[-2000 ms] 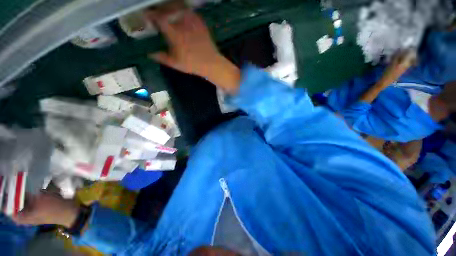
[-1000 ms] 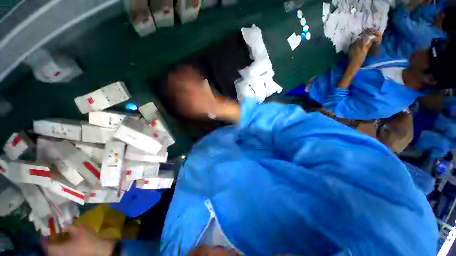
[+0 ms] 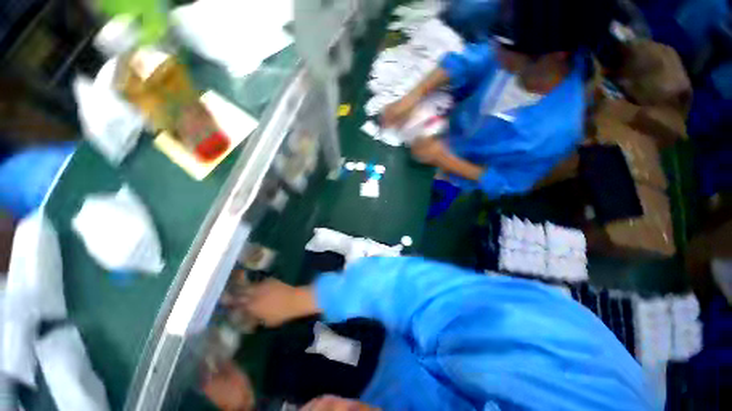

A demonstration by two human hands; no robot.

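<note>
My right hand [image 3: 274,302] reaches in under the metal rail [image 3: 210,265], among small pale items [image 3: 258,257] in a blurred row. Whether it grips one is not clear. My left hand [image 3: 229,385] is blurred and low, near the rail's lower end; its fingers cannot be made out. A black mat [image 3: 293,365] lies before me on the green bench. A small white wrapped piece [image 3: 334,345] lies on it. More white wrappers [image 3: 353,244] lie at the mat's far edge, partly beside my right sleeve.
Beyond the rail are a bottle with a red cap [image 3: 210,146] and white bags [image 3: 119,229]. A neighbouring worker [image 3: 522,112] handles white pieces by a white heap [image 3: 417,60]. Small blue and white discs [image 3: 373,172] lie between us. White bundles [image 3: 542,249] stand in rows at right.
The view has swung, bringing the rail and far bench into sight; the carton heap is out of view. My right hand has moved from the black mat to under the rail. My left hand shows near the rail.
</note>
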